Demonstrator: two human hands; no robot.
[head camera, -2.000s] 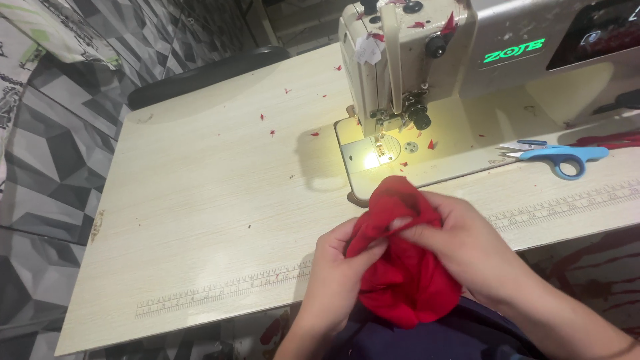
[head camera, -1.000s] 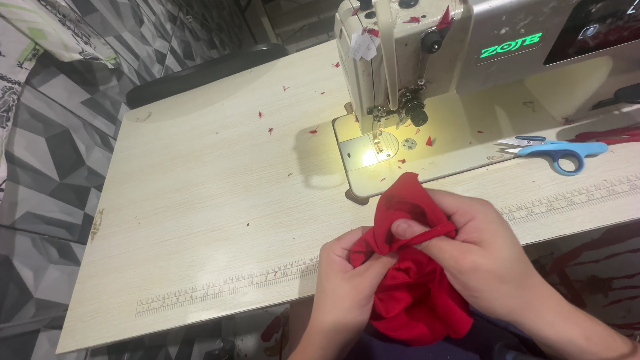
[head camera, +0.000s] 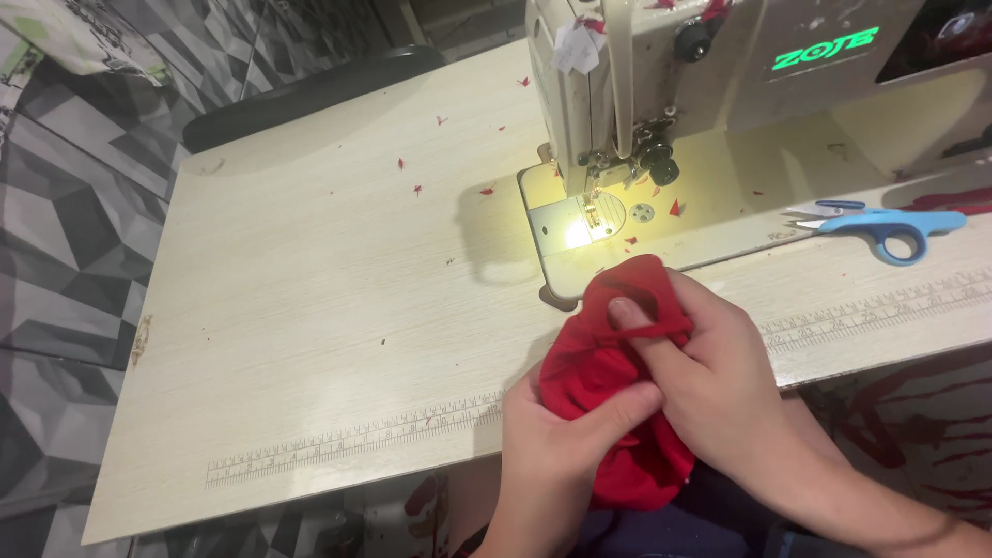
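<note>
Both hands hold a bunched piece of red fabric (head camera: 573, 364) at the table's front edge, just below the sewing machine's needle plate (head camera: 570, 229). My right hand (head camera: 713, 364) grips the upper part, its thumb pressed into an opening in the cloth. Lower down, my left hand (head camera: 570, 442) pinches the fabric between thumb and fingers, with the thumb tip close to my right hand. The fingers behind the cloth are hidden. Light shines on the plate under the needle of the Zoje sewing machine (head camera: 744, 85).
Blue-handled thread snips (head camera: 903, 229) lie at the right, beside the machine bed. Small red scraps (head camera: 487, 191) are scattered over the pale tabletop (head camera: 310, 294). A ruler scale (head camera: 356, 442) runs along the front edge. A dark padded edge (head camera: 310, 97) stands behind the table.
My left hand has moved down the fabric, from beside my right thumb to a lower hold. The red cloth has been turned and its opening faces up beside my right thumb.
</note>
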